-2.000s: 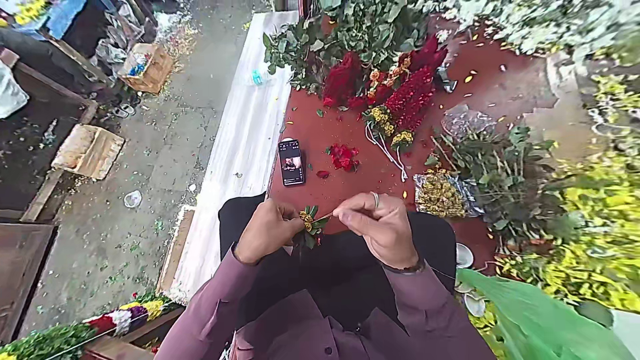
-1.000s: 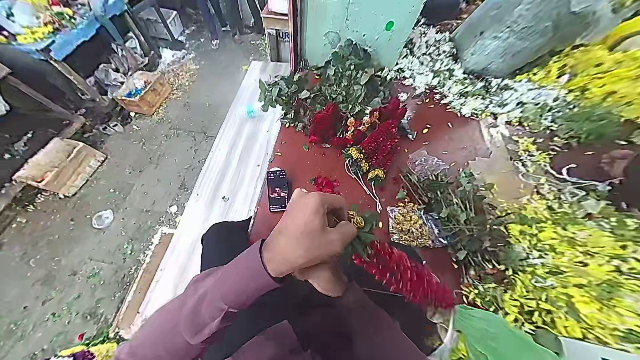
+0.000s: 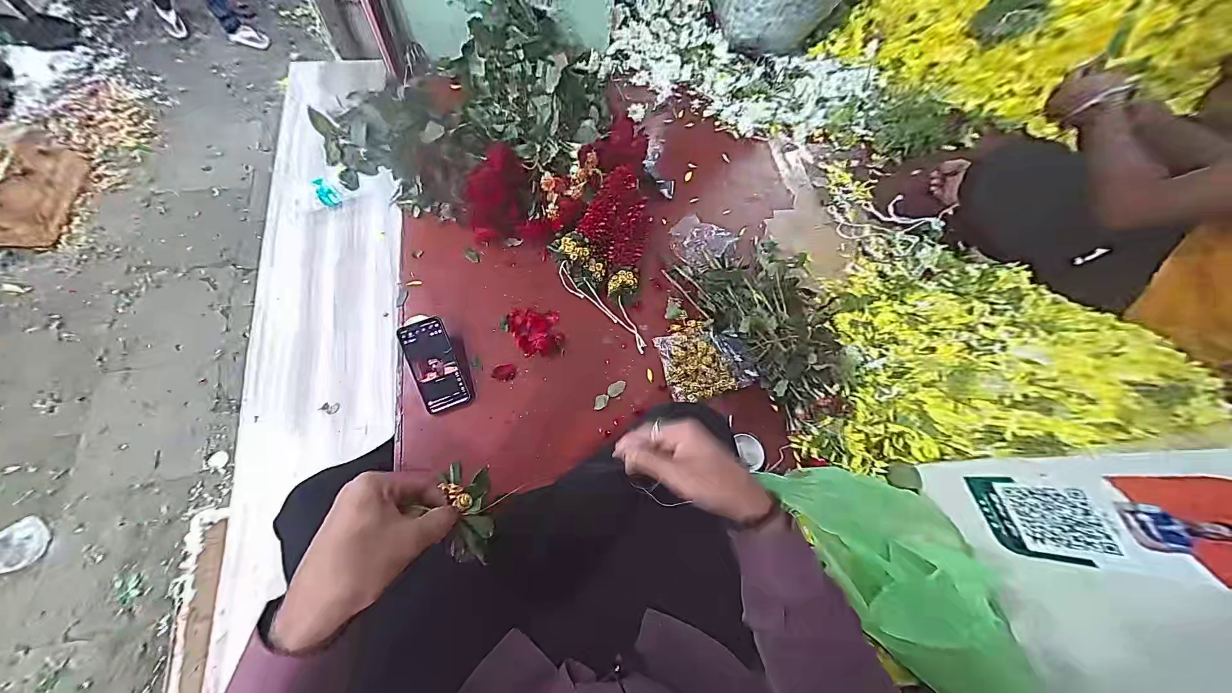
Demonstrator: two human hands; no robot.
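Observation:
My left hand (image 3: 371, 544) pinches a small sprig of green leaves with yellow flowers (image 3: 462, 500) between thumb and fingers, above my lap. To its right my right hand (image 3: 693, 467), slightly blurred, has its fingers drawn together on a thin thread (image 3: 659, 499); a strand also leaves the sprig toward it. A smartphone (image 3: 436, 366) with a lit screen lies on the red surface (image 3: 539, 423). Beside it are loose red petals (image 3: 534, 332). Farther off are finished-looking red flower garlands (image 3: 616, 217) with yellow flowers and white strings. A clear plastic bag of yellow flowers (image 3: 700, 368) is nearer my right hand.
Leafy green stems (image 3: 780, 318) lie right of the bag, beside heaped yellow flowers (image 3: 924, 385). More foliage (image 3: 525, 87) stands at the back. A green sheet (image 3: 895, 568) and a board with a printed code (image 3: 1078, 539) are at the lower right. Another person's arm (image 3: 1145, 154) is at the upper right.
My hands, close together a second ago, are now apart, the right one farther right. The long red flower piece seen beside them then no longer shows there. The view has shifted.

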